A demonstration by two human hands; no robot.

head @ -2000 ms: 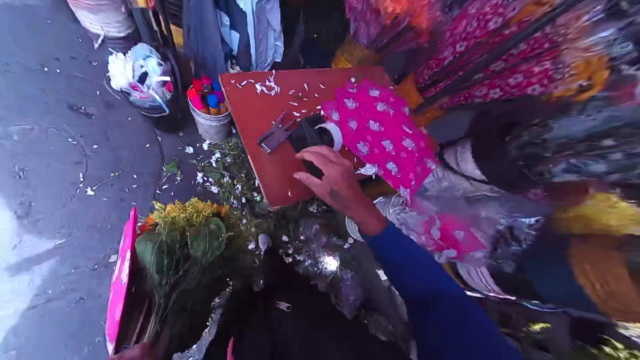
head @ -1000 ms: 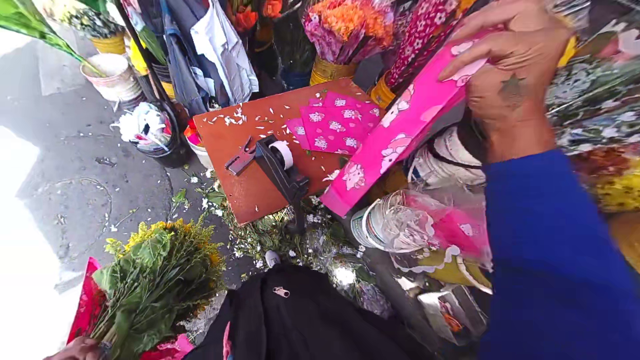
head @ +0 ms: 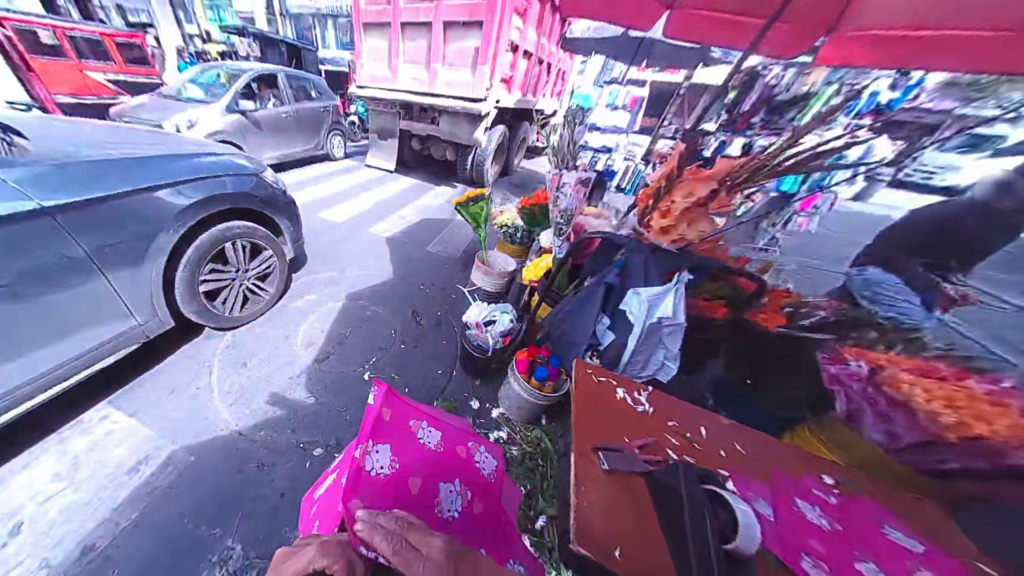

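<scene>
Both hands are at the bottom edge, on a bundle of pink wrapping paper (head: 440, 464) printed with white cartoon figures. My left hand (head: 316, 556) is closed around the gathered lower end of the paper. Against the front fold lies my right hand (head: 408, 544), fingers together, pinching the paper close beside the left one. Whatever the paper encloses is hidden. Right of the bundle, a reddish-brown board table (head: 608, 520) carries a stapler (head: 628, 458), a black tape dispenser (head: 688, 512) with a roll of tape (head: 744, 524), white scraps and more pink printed paper (head: 840, 524).
A bucket of colourful items (head: 532, 396) and a black bin (head: 484, 352) stand beyond the bundle. Cut stems (head: 536, 472) litter the ground by the table. A grey car (head: 144, 232) is at left, a dump truck (head: 456, 72) ahead. A bent-over person (head: 920, 248) is at right.
The view has swung up and left towards the street. My right hand, which held up a folded pink sheet a second ago, is now low beside my left hand on the wrapping paper.
</scene>
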